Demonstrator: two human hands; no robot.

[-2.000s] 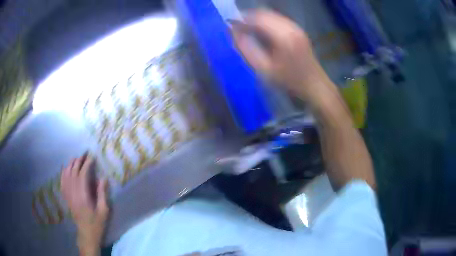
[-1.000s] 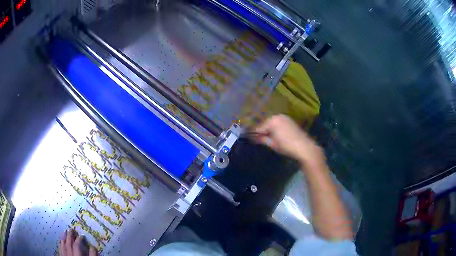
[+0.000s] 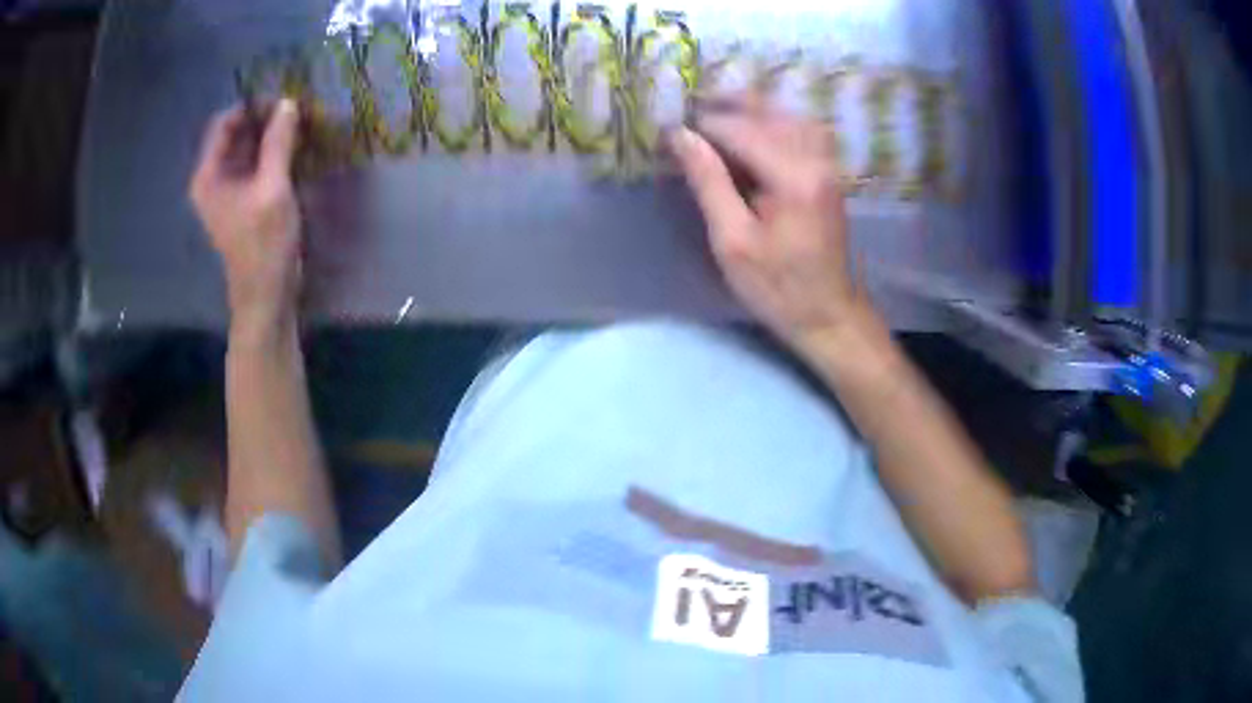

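A row of amber-yellow looped flexible pieces with dark marks stretches between my hands above or on the grey metal bed. My left hand pinches its left end between thumb and fingers. My right hand pinches its right end, and is blurred. More amber pieces lie on the bed to the right of my right hand, also blurred. I cannot tell how far the held row is off the bed.
A bright-blue roller crosses the bed at the right, with a silver end bracket at the bed's front edge. A yellow bag hangs below it. The bed's front edge runs close to my light-blue shirt.
The view has swung left along the bed. My right hand has moved from beside the roller bracket and the yellow bag to the row's right end. My left hand now pinches its left end.
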